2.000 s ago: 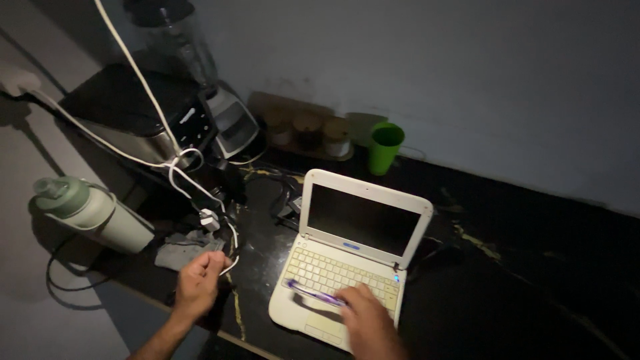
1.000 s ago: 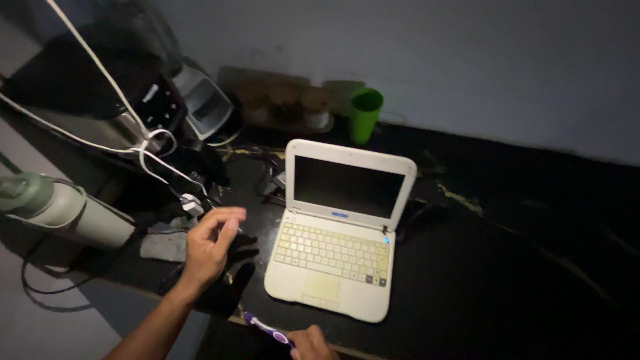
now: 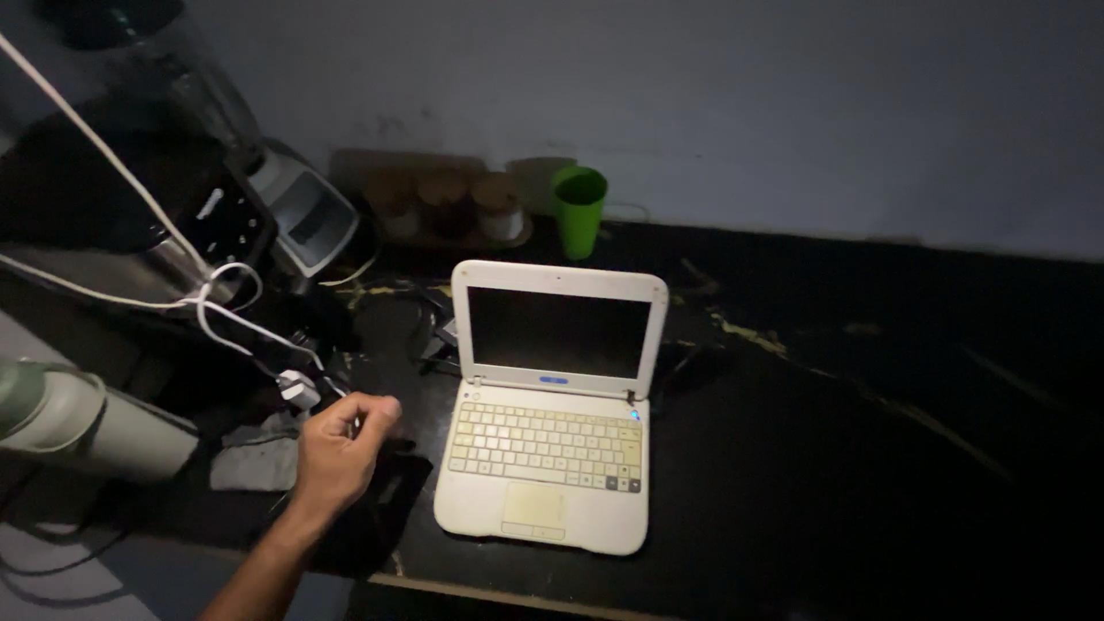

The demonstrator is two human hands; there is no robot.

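A small white laptop (image 3: pixel 543 517) stands with its lid raised on the black marbled counter; its screen is dark and a blue light glows by the right hinge. To its left, my left hand (image 3: pixel 345 440) is raised over the counter with curled fingers, near a white cable (image 3: pixel 332 379). Whether the fingers grip that cable is not clear. A white plug adapter (image 3: pixel 298 390) lies just behind the hand, and a grey cloth (image 3: pixel 254 457) is to its left. My right hand is out of view.
A green cup (image 3: pixel 580 214) and several jars (image 3: pixel 498 207) stand by the wall. A blender base (image 3: pixel 306 216) and a black and silver appliance (image 3: pixel 181 267) are at back left. A pale green bottle (image 3: pixel 103 427) leans at left, with cords around it. The counter's front edge (image 3: pixel 500 598) runs below the laptop.
My right hand, over the keyboard and then at the counter's front edge with a purple and white toothbrush, has left the view. My left hand's fingers, extended a second ago, are now curled.
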